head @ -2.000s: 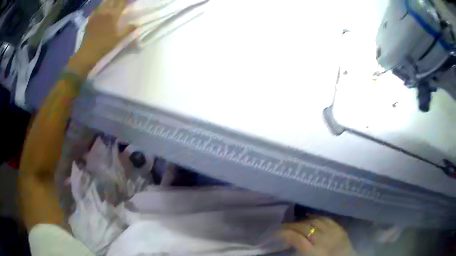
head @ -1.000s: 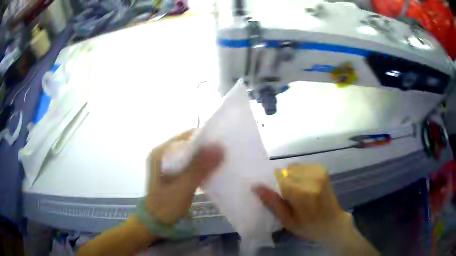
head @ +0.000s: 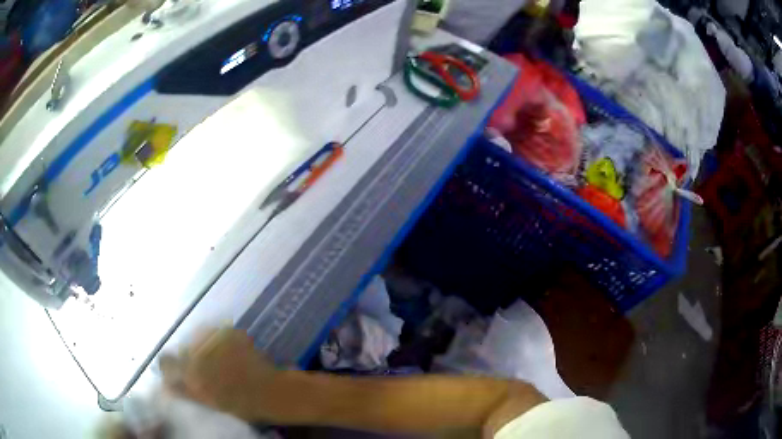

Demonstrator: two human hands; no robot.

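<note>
A white fabric piece point(head: 193, 420) lies at the bottom left, blurred and cut off by the picture's edge. My right hand point(head: 219, 369) is at the fabric's upper edge, by the front of the machine bed, and appears to grip it; the fingers are blurred. A small blurred skin-coloured patch at the bottom edge left of the fabric may be my left hand; its grip cannot be made out. The white sewing machine head point(head: 111, 163) stands at the upper left, with its needle area point(head: 77, 287) at the far left. The fabric is not under the needle.
Snips with red-orange and dark handles point(head: 307, 176) lie on the bed's right side. Red and green handled scissors point(head: 442, 79) lie at the table's end. A blue crate point(head: 592, 227) holds bagged items beside the table. White fabric pieces point(head: 364, 330) lie below the ruler-marked edge point(head: 343, 227).
The view has swung right, bringing the crate and scissors into clear sight. The fabric, held up between both hands a second ago, now shows at the bottom left; my left hand has mostly left the picture.
</note>
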